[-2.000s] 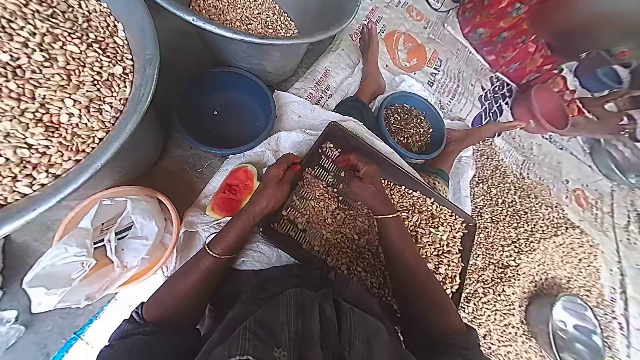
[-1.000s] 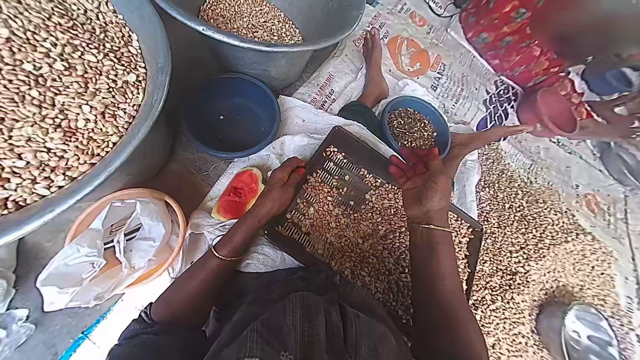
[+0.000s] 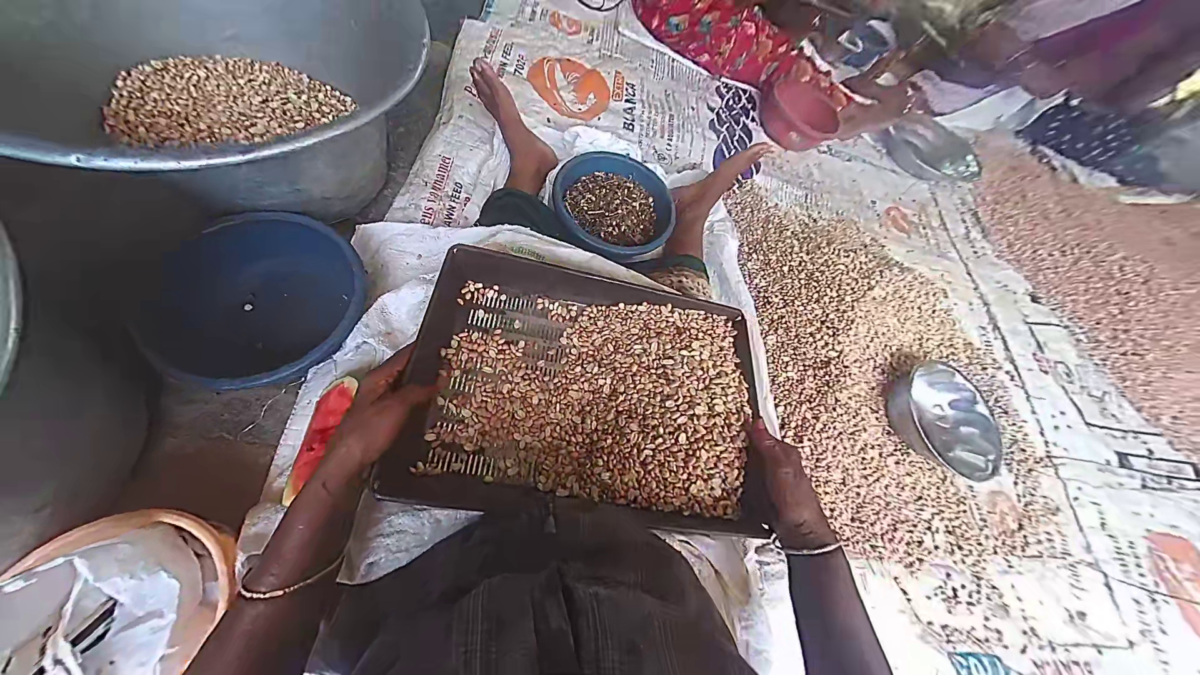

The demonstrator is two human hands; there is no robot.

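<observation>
A dark slotted plastic tray [image 3: 562,265] lies across my lap, and a layer of shelled nuts or seeds [image 3: 647,403] covers most of it. Bare slots show towards its left side. My left hand [image 3: 380,408] grips the left edge, with the fingertips partly hidden by the rim. On the right edge, my right hand [image 3: 787,483] holds on with the thumb over the rim. Just beyond the tray, a small blue bowl [image 3: 614,202] of dark debris stands between my feet. A cut watermelon piece [image 3: 323,431] lies behind my left wrist.
An empty blue basin [image 3: 248,300] and a large metal tub [image 3: 309,178] with nuts stand on the left. An orange-rimmed basket [image 3: 202,544] is at bottom left. Nuts [image 3: 844,375] and a metal bowl [image 3: 947,422] lie on printed sacks to the right. Another person's arm [image 3: 877,108] is near a red bowl [image 3: 797,112].
My right hand, held palm up above the tray one second ago, now grips its right edge. The nuts cover more of the tray's right part evenly. The view has shifted right.
</observation>
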